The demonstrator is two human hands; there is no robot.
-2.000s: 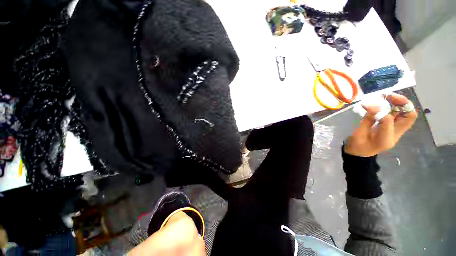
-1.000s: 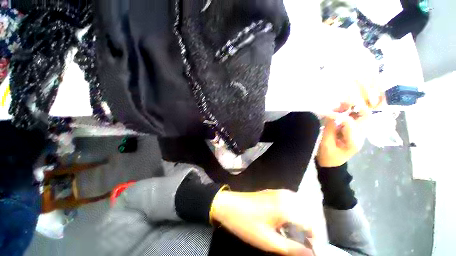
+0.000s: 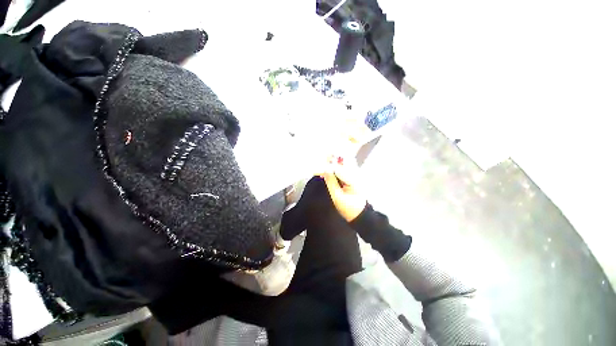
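Observation:
The dark grey-black woolly jacket (image 3: 223, 172) lies over the white table's left part and hangs past its front edge. Black-and-white flecked braid trim (image 3: 107, 162) runs along its edge, with a short double strip at the pocket. Smooth black lining (image 3: 67, 223) shows beside it. A short pale stitch (image 3: 204, 195) lies on the woolly cloth. My right hand (image 3: 346, 196) is at the table's front edge, right of the jacket; its fingers are washed out by glare, with a small reddish spot near the fingertips. What it holds cannot be told. My left hand is not in view.
A black thread cone (image 3: 348, 46) stands at the table's back right. Small dark pieces (image 3: 327, 84) and a patterned round item (image 3: 280, 80) lie before it. A dark blue block (image 3: 381, 117) sits near the right edge. Dark cloth lies behind the cone. Grey floor (image 3: 500, 230) is at right.
The view has swung, so the jacket sits further left. My left hand, low in the middle before, has left the picture. My right hand remains near the table's edge. The thread cone has come into view.

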